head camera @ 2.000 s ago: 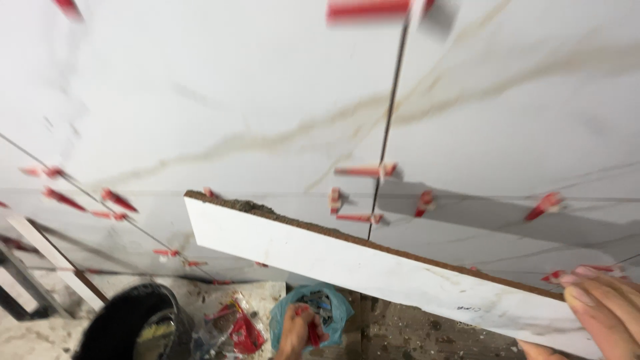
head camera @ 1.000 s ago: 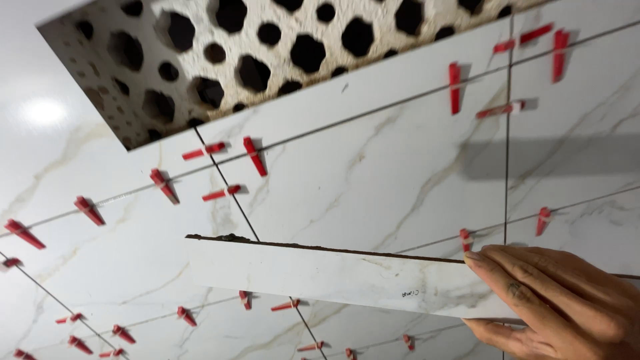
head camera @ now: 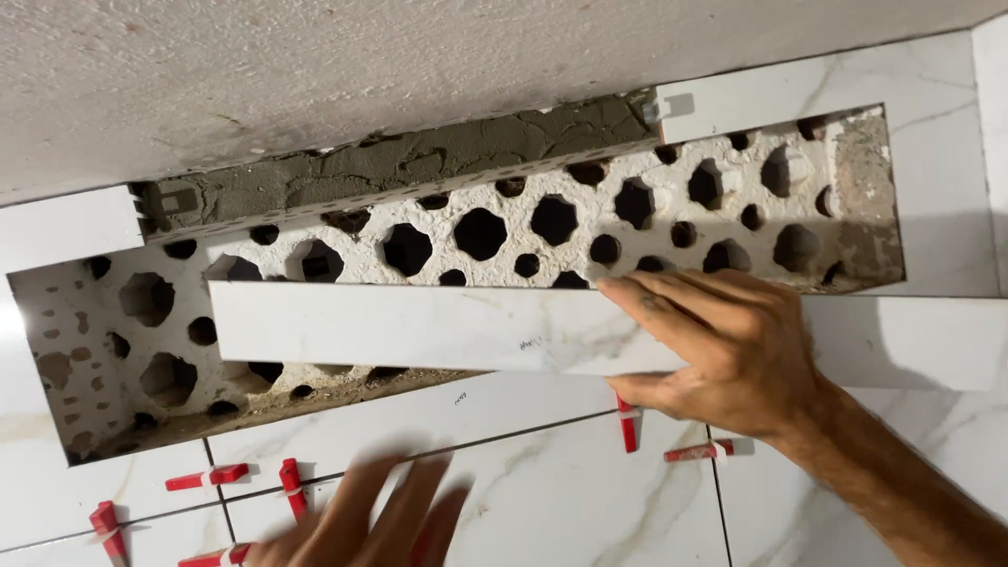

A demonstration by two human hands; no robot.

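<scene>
My right hand (head camera: 717,354) grips a long white marble-look tile strip (head camera: 409,327) by its two long edges, fingertips on top and thumb below. The strip lies across the front of a recessed opening backed by a perforated white block screen (head camera: 516,236). Above the opening runs a bed of grey mortar (head camera: 394,165) with ridges, between a short tile piece (head camera: 71,228) at left and another tile piece (head camera: 780,87) at right. My left hand (head camera: 378,520) is blurred at the bottom, fingers apart, over the wall tiles near the red wedges, with nothing seen in it.
Red levelling wedges (head camera: 295,488) with clips sit along the joints of the marble-look wall tiles (head camera: 567,472). Rough plaster (head camera: 276,63) lies above the mortar. The opening's left inner side (head camera: 67,354) and right inner side (head camera: 866,197) are bare and patchy.
The view has swung from the lower wall, with a bucket and bag below, up to the opening. The held strip is now in front of the opening. My left hand has come up from the bag.
</scene>
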